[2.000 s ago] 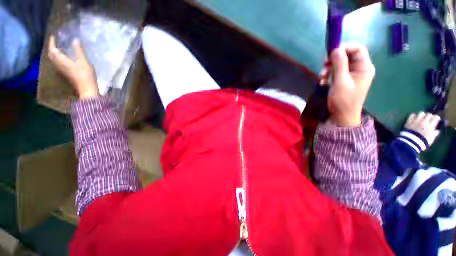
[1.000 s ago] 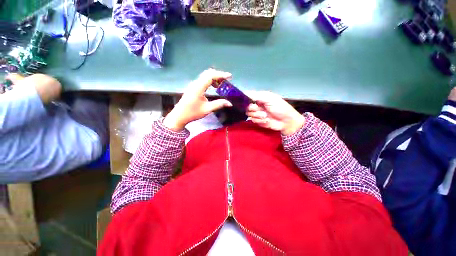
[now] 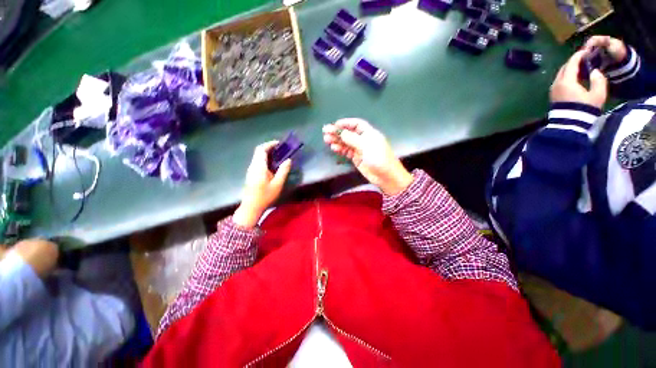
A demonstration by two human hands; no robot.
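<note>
My left hand (image 3: pixel 262 180) holds a dark purple housing (image 3: pixel 286 149) tilted above the bench's near edge. My right hand (image 3: pixel 360 147) is a short way to its right, with thumb and fingertips pinched together; a tiny pale piece seems to show at the fingertips, too small to make out surely. The open parts carton (image 3: pixel 302 75) holds many silver-grey pieces and stands beyond my hands. Several fitted housings (image 3: pixel 370 72) with pale squares at one end lie to the right of the carton.
A heap of bagged housings (image 3: pixel 147 118) lies left of the carton. Cables (image 3: pixel 85 180) are at far left. More purple housings (image 3: pixel 524 59) and a small carton (image 3: pixel 568 18) are at upper right. People sit on both sides; the right one's hands hold a dark piece. A waste carton (image 3: pixel 147 284) is below the bench.
My hands have parted; the housing is now in my left hand alone. My right hand has moved off it. The view has shifted, showing more of the bench and the whole parts carton.
</note>
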